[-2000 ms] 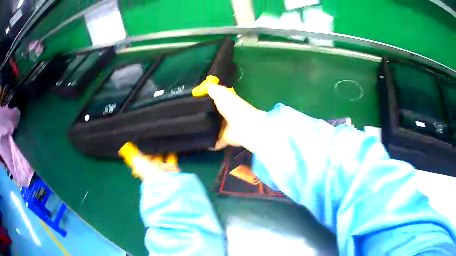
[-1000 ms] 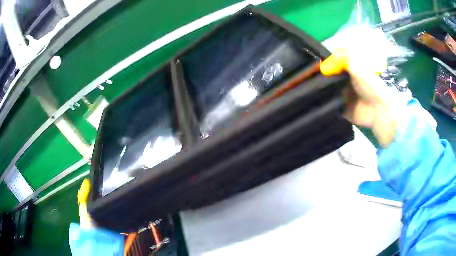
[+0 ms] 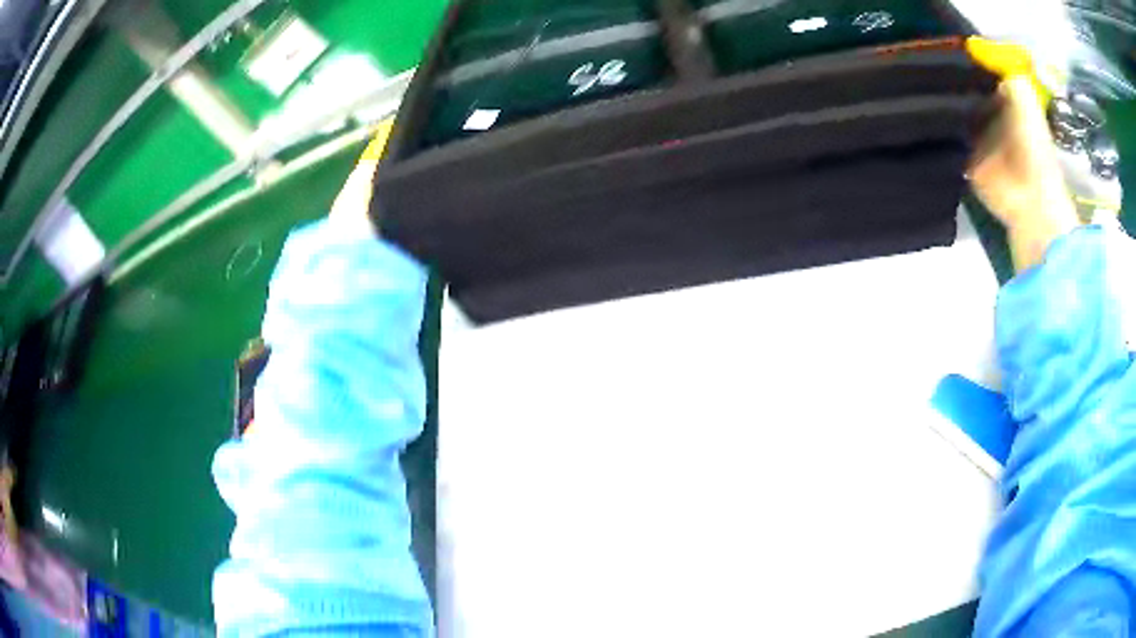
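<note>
A thick black foam tray [image 3: 698, 187] is at the top middle, over the far part of the white work mat [image 3: 710, 461]. Its two pockets hold dark glossy tablets [image 3: 548, 94] with white marks like "S8". My left hand [image 3: 359, 181], partly hidden behind my sleeve and the tray, holds the tray's left end. My right hand [image 3: 1019, 156], with yellow finger cots, grips its right end. Whether the tray touches the mat cannot be told.
A blue squeegee [image 3: 978, 418] lies at the mat's right edge by my right sleeve. Bottles with metal tops [image 3: 1081, 131] and shiny clear plastic [image 3: 1059, 28] are at the upper right. Dark trays [image 3: 56, 349] stand far left. A metal rail [image 3: 187, 206] runs along the back.
Both hands took hold of the tray and brought it from the left bench over the mat. Since one second ago it sits higher in view and more level.
</note>
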